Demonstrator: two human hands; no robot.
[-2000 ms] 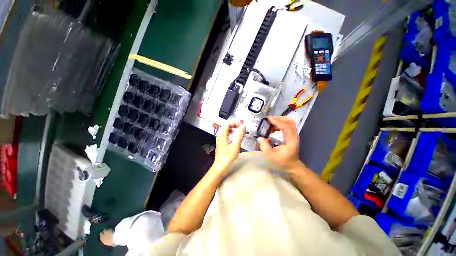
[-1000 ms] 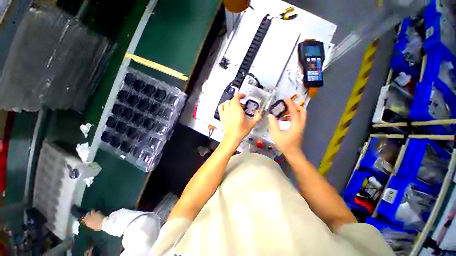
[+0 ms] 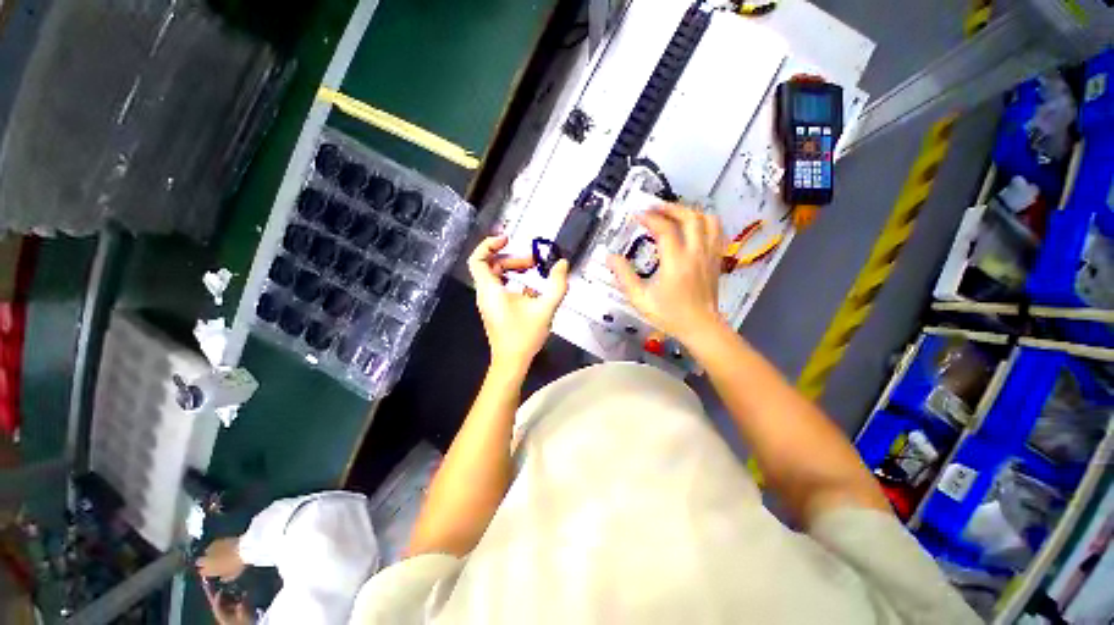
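Note:
My left hand (image 3: 518, 313) holds a small black housing (image 3: 545, 255) between thumb and fingertips, left of the fixture and above the front of the machine bed. My right hand (image 3: 684, 275) is over the pale metal fixture (image 3: 619, 232). Its thumb and fingers are around a second dark rounded housing (image 3: 643, 254) at the fixture's seat. The fingers partly cover the seat, so how the piece sits cannot be seen.
A black cable chain (image 3: 648, 98) runs along the white bed. A handheld meter (image 3: 810, 140) and orange-handled pliers (image 3: 755, 244) lie right. A red button (image 3: 654, 347) is at the front edge. A blister tray (image 3: 354, 263) is left; a coworker's sleeve (image 3: 312, 549) is lower left.
My left hand has moved left from the fixture and holds a housing clear of it. My right hand has moved in over the fixture seat with its piece.

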